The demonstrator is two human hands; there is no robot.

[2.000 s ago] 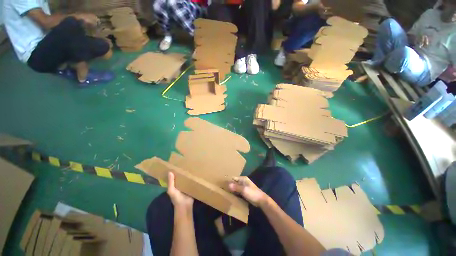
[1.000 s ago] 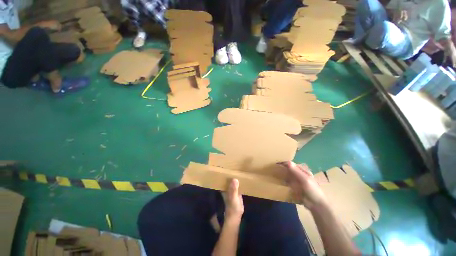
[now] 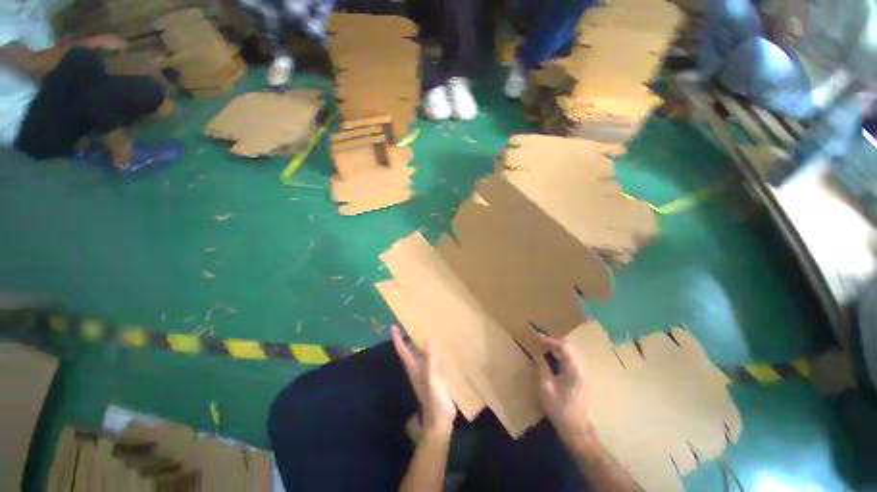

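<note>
A tan box blank (image 3: 519, 259) is held over my lap, tilted, with its folds opened out and its far part reaching up and away from me. My left hand (image 3: 429, 389) is at its near left edge, thumb and fingers apart, touching or close to the cardboard. My right hand (image 3: 563, 384) grips its near right edge, with the fingers curled over the board. The underside and some of my fingertips are hidden.
A blank stack (image 3: 577, 187) lies in front, another (image 3: 664, 413) beside my right knee. Nested folded boxes (image 3: 163, 466) sit at lower left. A folded box (image 3: 370, 168) stands ahead. Seated people are beyond; a wooden pallet (image 3: 769, 183) is at right. Hazard tape (image 3: 245, 348) crosses the floor.
The blank's folded-up near panel has opened out nearly flat, and the blank has turned and tilted. My left hand has shifted left along the near edge. The view blurs slightly.
</note>
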